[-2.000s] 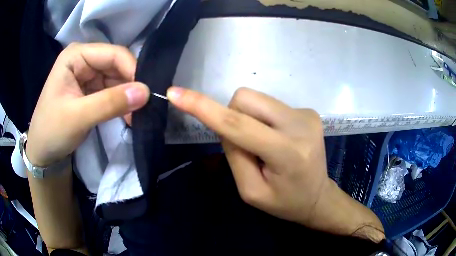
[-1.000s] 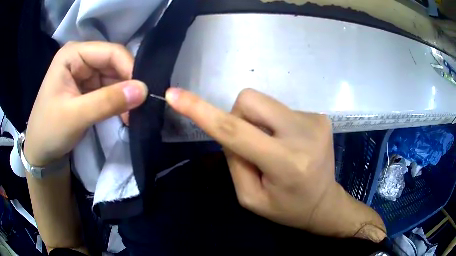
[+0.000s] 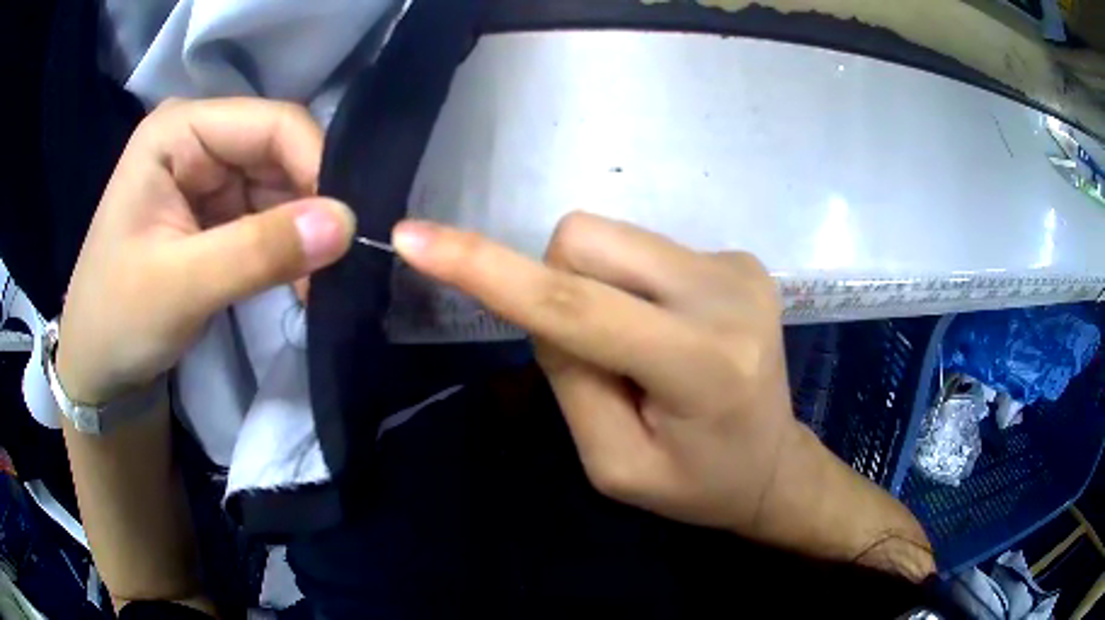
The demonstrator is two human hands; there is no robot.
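Observation:
A black fabric band (image 3: pixel 364 158) runs down from the top, joined to pale grey fabric (image 3: pixel 281 446) with a frayed lower edge. My left hand (image 3: pixel 200 248) pinches the band, thumb on top near its left edge. My right hand (image 3: pixel 660 351) is at the band's right side, index finger extended and the other fingers curled. A thin silver point (image 3: pixel 374 245) shows over the band between the right index fingertip and the left thumb. The rest of this tool is hidden behind the right fingers and palm.
The white table (image 3: pixel 630 145) lies behind the hands, with a printed measuring strip (image 3: pixel 945 292) along its front edge. A dark blue basket (image 3: pixel 994 515) at the right holds blue plastic (image 3: pixel 1030 351) and a crumpled clear-silver wrapper (image 3: pixel 949 438). More pale fabric bunches at upper left.
The right index fingertip and silver point have shifted slightly left and down along the band. The left hand has barely moved and still pinches the band.

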